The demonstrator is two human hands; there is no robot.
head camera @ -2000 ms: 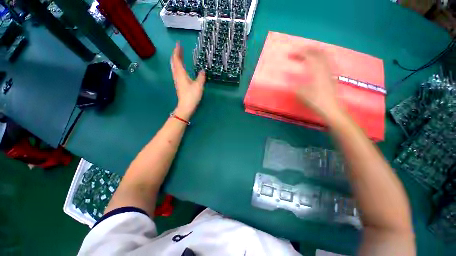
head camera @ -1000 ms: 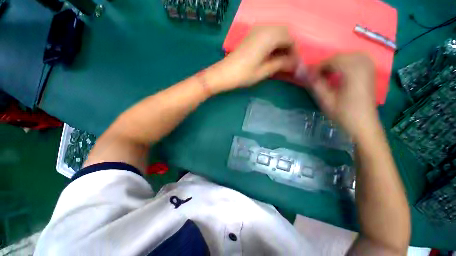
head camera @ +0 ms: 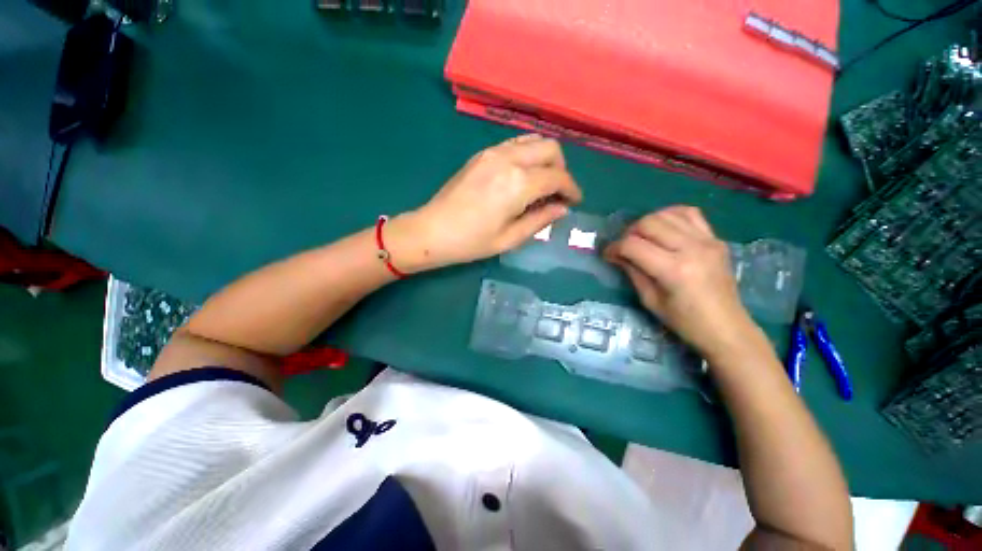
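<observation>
Two clear plastic trays lie flat in front of me, the upper one (head camera: 770, 278) partly under my hands and the lower one (head camera: 581, 334) with a row of square pockets. A white-faced square (head camera: 583, 238) sits in the upper tray between my hands. Another white patch shows just below my left fingertips. My left hand (head camera: 504, 199) is over the upper tray's left end, fingers bent. My right hand (head camera: 678, 267) is over its middle, fingertips pinched together beside the white square. Whether either hand holds a small part cannot be seen.
A thick red stack (head camera: 646, 81) lies beyond the trays, with a strip of small parts (head camera: 791, 41) on it. Blue-handled cutters (head camera: 815, 353) lie right of the trays. Green circuit boards (head camera: 915, 215) are piled at the right. A white bin (head camera: 112, 334) of small boards is at lower left.
Both hands have come down from the red stack's front edge to the upper tray. White squares now show in that tray. The blue-handled cutters have come into sight.
</observation>
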